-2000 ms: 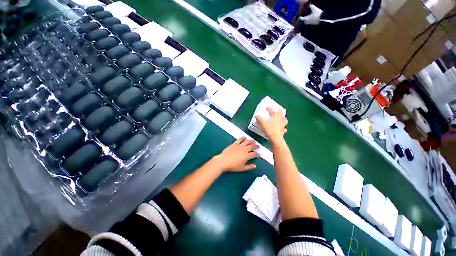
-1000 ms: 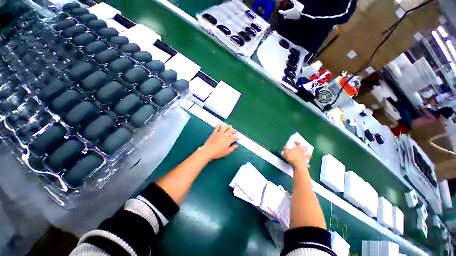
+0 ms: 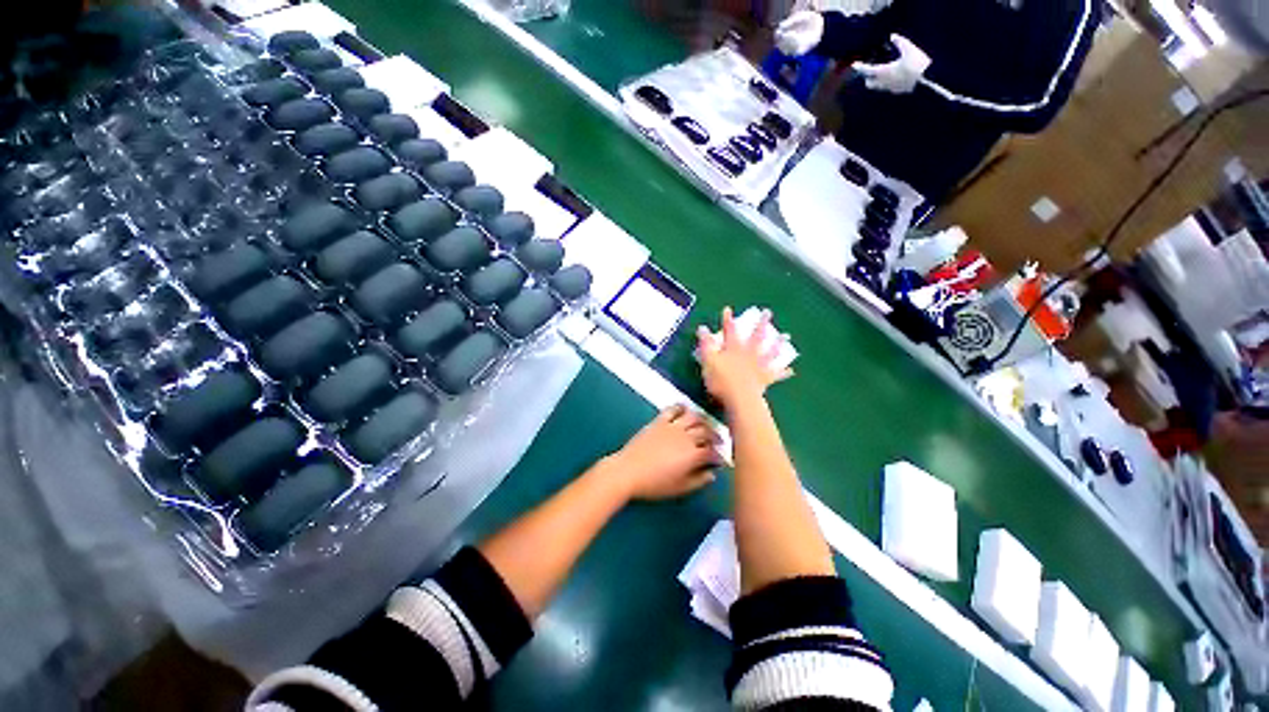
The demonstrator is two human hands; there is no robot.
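Observation:
My right hand [image 3: 738, 365] is over the green belt, its fingers spread on a white box lid [image 3: 764, 338] that it holds and partly covers. Just left of it, an open box base [image 3: 649, 308] with a dark rim and a white inside sits at the belt edge. My left hand [image 3: 672, 454] rests at the pale rail, fingers slightly curled, with no held thing visible. Folded white leaflets [image 3: 713, 573] lie on the green bench, partly hidden by my right forearm.
A clear blister tray of dark grey ovals [image 3: 390, 292] fills the left. White boxes [image 3: 522, 167] line the belt edge beside it. More closed boxes [image 3: 920, 520] stand at lower right. Across the belt [image 3: 849, 390], a gloved person [image 3: 891, 67] stands behind trays of black cases [image 3: 752, 139].
My right hand went right with a white box, then came back left. A box now stands apart in the right row. The nearest left box now shows its open base. My left hand is more curled.

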